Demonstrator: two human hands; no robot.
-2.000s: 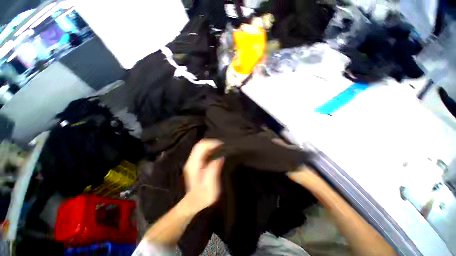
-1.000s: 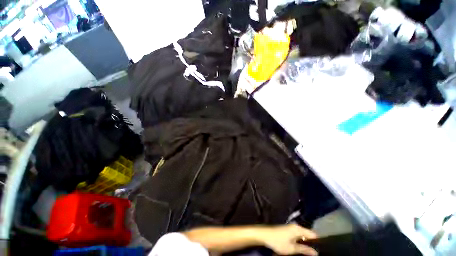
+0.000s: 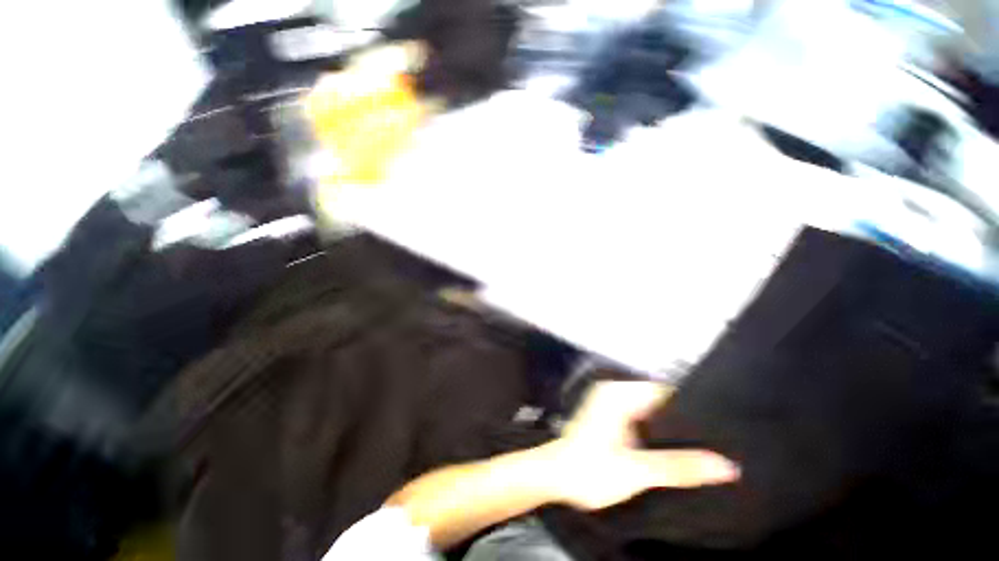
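Observation:
The picture is strongly blurred. My left hand [image 3: 613, 455] reaches in from the bottom, with thumb and fingers spread apart against dark cloth near the table's front corner. It shows no clear grip. A large dark garment piece [image 3: 811, 405] spreads over the right side and covers part of the white table [image 3: 570, 252]. More dark brown cloth [image 3: 362, 405] hangs in folds left of my forearm. Whether the two parts are one garment cannot be told. My right hand is not in view.
A yellow-orange item [image 3: 367, 121] stands out at the table's far left corner. White strips [image 3: 208, 222] lie on dark cloth at the left. A blurred dark heap [image 3: 635, 82] is behind the table. A large white surface [image 3: 88, 99] fills the upper left.
The view has swung to the right. Dark cloth now covers the table's right part. My right hand, visible two seconds ago, is gone from view. My left hand has moved up to the table corner.

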